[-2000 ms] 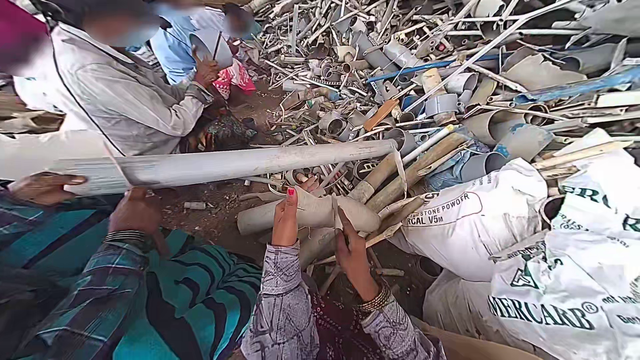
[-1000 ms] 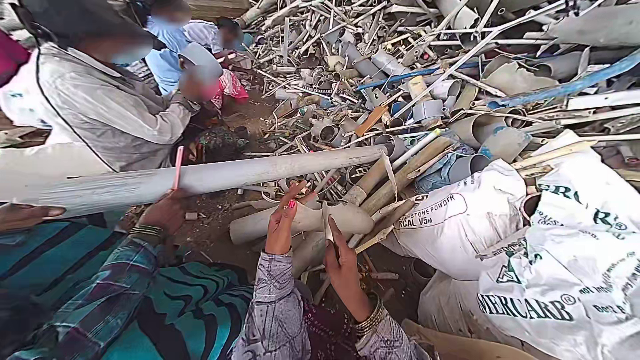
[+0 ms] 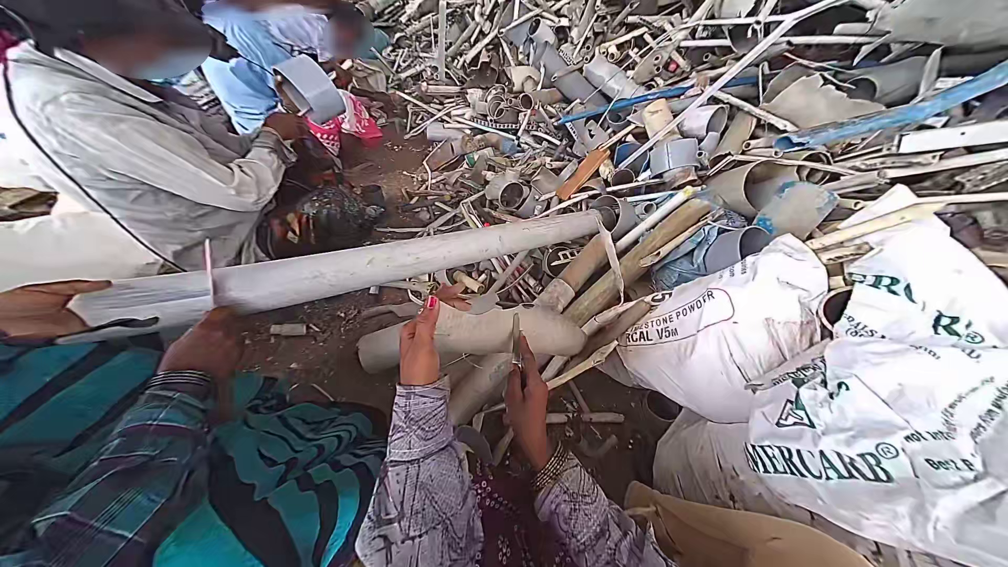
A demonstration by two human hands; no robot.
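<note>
My left hand (image 3: 420, 346) grips a short grey plastic pipe (image 3: 480, 331), its thumb with a red nail on top. My right hand (image 3: 528, 402) is closed on the handle of a knife (image 3: 516, 339), whose upright blade lies against the pipe near its right end. Bangles circle my right wrist. Other pipes (image 3: 579, 276) lie just behind and under the short one. Beyond it stretches a long grey pipe (image 3: 409, 260), held at its left end by a co-worker's hands, one with a thin blade.
Scrap plastic pipes and fittings (image 3: 551, 118) form a large heap ahead. White printed sacks (image 3: 709, 339) stand close on my right. A co-worker in a teal patterned garment (image 3: 260, 457) sits at my left; others sit farther back, one holding a grey pipe piece (image 3: 311, 87).
My right hand and the knife have shifted a little along the short pipe. The nearby co-worker's blade hand has moved along the long pipe.
</note>
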